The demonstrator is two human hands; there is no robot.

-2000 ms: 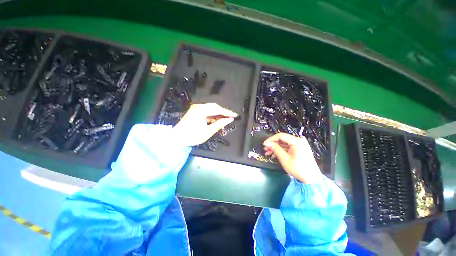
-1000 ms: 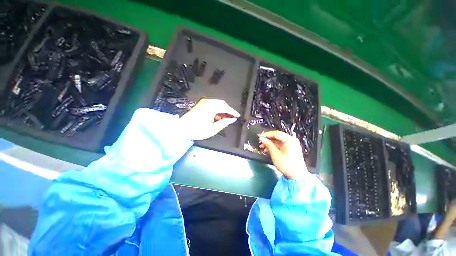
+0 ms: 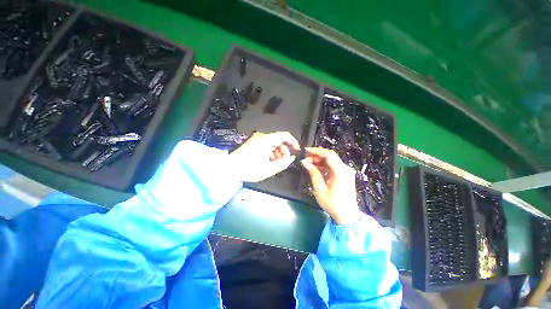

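Observation:
My left hand (image 3: 266,156) and my right hand (image 3: 329,178) meet over the divider of the centre parts tray (image 3: 287,93). A small black plastic part (image 3: 300,153) is held between the fingertips of both hands. Whether a metal part is in the fingers is too small to tell. Loose black parts (image 3: 223,124) lie in the tray's left compartment, with a few more spread toward its back. A heap of glossy black housings (image 3: 356,145) fills much of the right compartment. My right hand hides its near left corner.
A left parts tray (image 3: 162,96) holds loose black parts. A right parts tray (image 3: 418,223) holds black parts in rows, with pale gold bits (image 3: 485,256) beside them. Blue cloth shows at the lower left. Part of an arm (image 3: 539,294) shows at the lower right edge.
My right hand has moved up and left from the near edge of the right compartment to meet my left hand at the black part. The view has also shifted slightly.

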